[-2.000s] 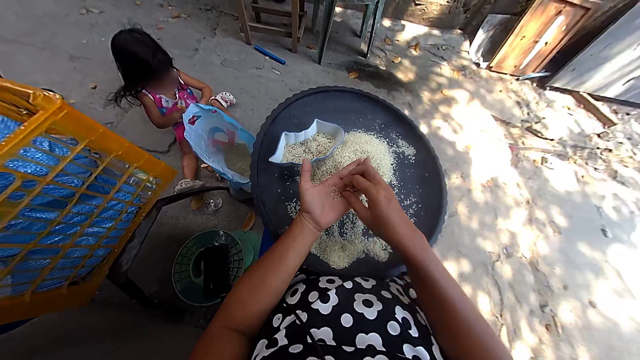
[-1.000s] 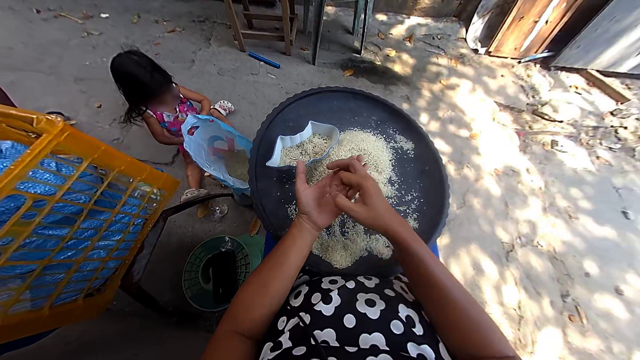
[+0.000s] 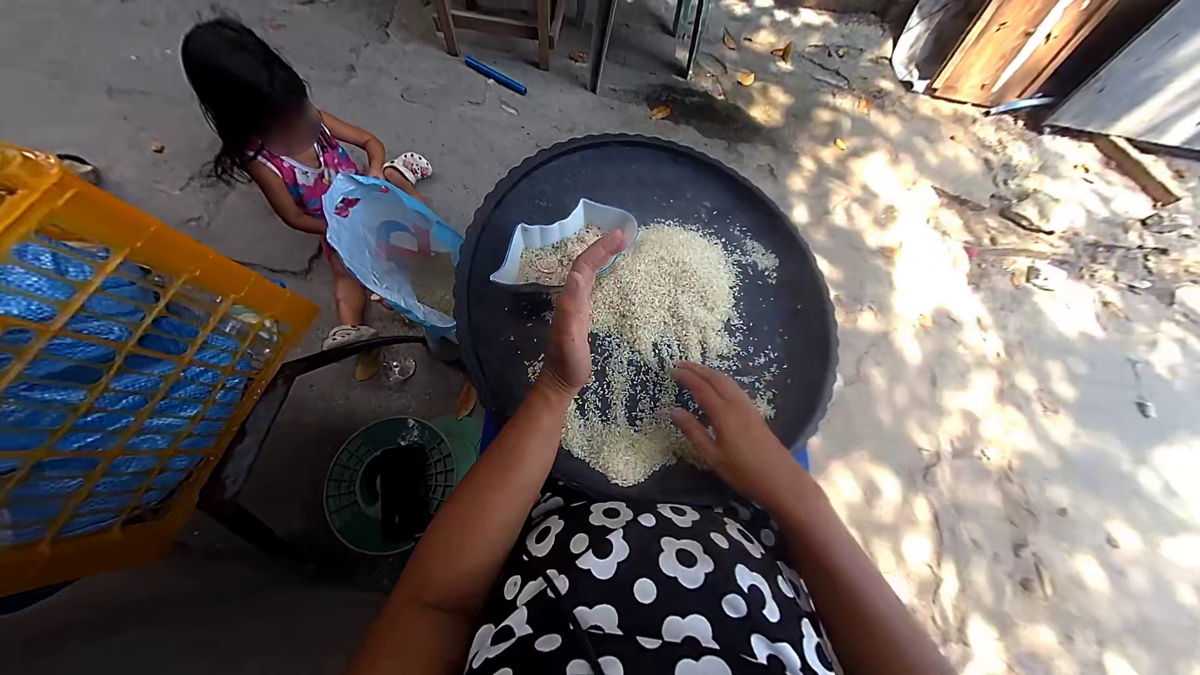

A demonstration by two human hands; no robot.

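Observation:
A round black tray (image 3: 797,225) with a scalloped rim bears a large heap of rice grains (image 3: 680,281) and a smaller heap (image 3: 623,450) near my body. At the tray's upper left sits a pale, wavy-edged plastic dish (image 3: 511,267) with reddish-brown and pale grains in it. My left hand (image 3: 577,314) is raised edge-on beside the dish, fingers pointing up and overlapping its right part in view; it holds nothing that I can see. Over the right part of the smaller heap, my right hand (image 3: 727,412) has its fingers apart, with nothing visible in it.
A person (image 3: 291,159) sits low at the left with a light-blue plastic bag (image 3: 375,234). An orange plastic crate (image 3: 159,272) with blue material inside stands at the near left, beside a green basket (image 3: 347,469) holding a dark object. Wooden stool legs (image 3: 544,33) stand behind the tray.
My two hands were together over the rice; now they are apart, the left turned edge-on near the dish and the right lower, nearer my body.

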